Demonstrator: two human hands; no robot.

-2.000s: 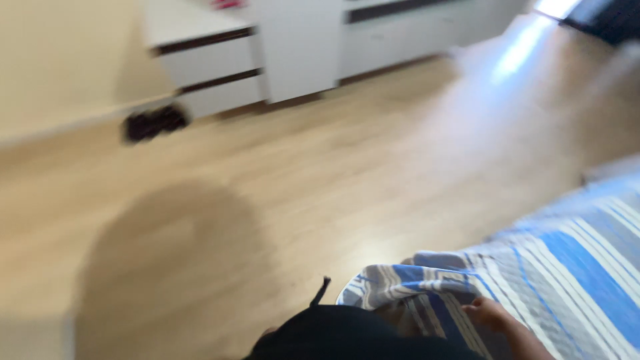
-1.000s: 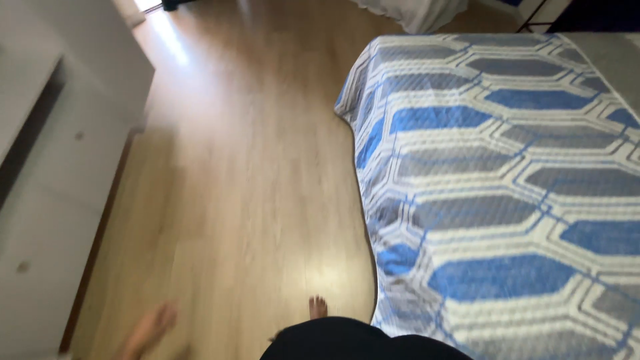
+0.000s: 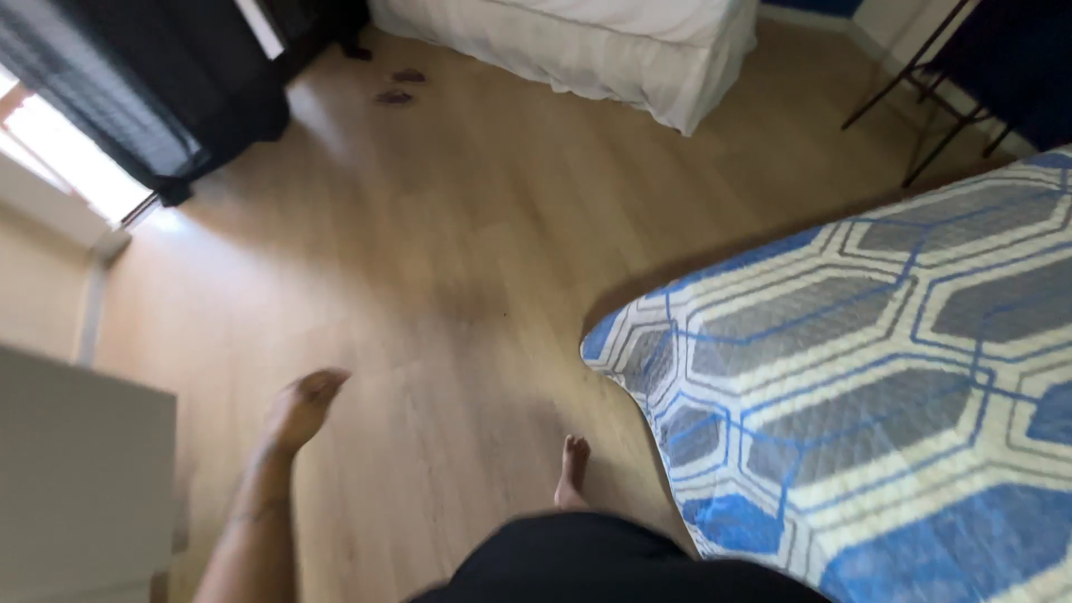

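Note:
My left hand [image 3: 310, 405] hangs over the wood-look floor [image 3: 452, 335] at the lower left, touching nothing, its fingers bent and partly hidden from this angle; whether they are closed cannot be told. My right hand is out of the picture. A bed with a blue, grey and white patterned quilt [image 3: 837, 394] fills the right side. My bare foot [image 3: 574, 461] shows on the floor beside the quilt's edge, above my dark clothing [image 3: 586, 557].
A white furniture piece [image 3: 84, 477] stands at the lower left. Dark curtains [image 3: 109, 75] hang beside a bright opening. A white-covered bed [image 3: 586, 42], slippers [image 3: 394, 97] and a dark-legged stand [image 3: 930, 96] are farther off.
The view has swung from the drawers past the patterned bed toward the curtains and the white-covered bed. My left hand shows more fully than a second ago.

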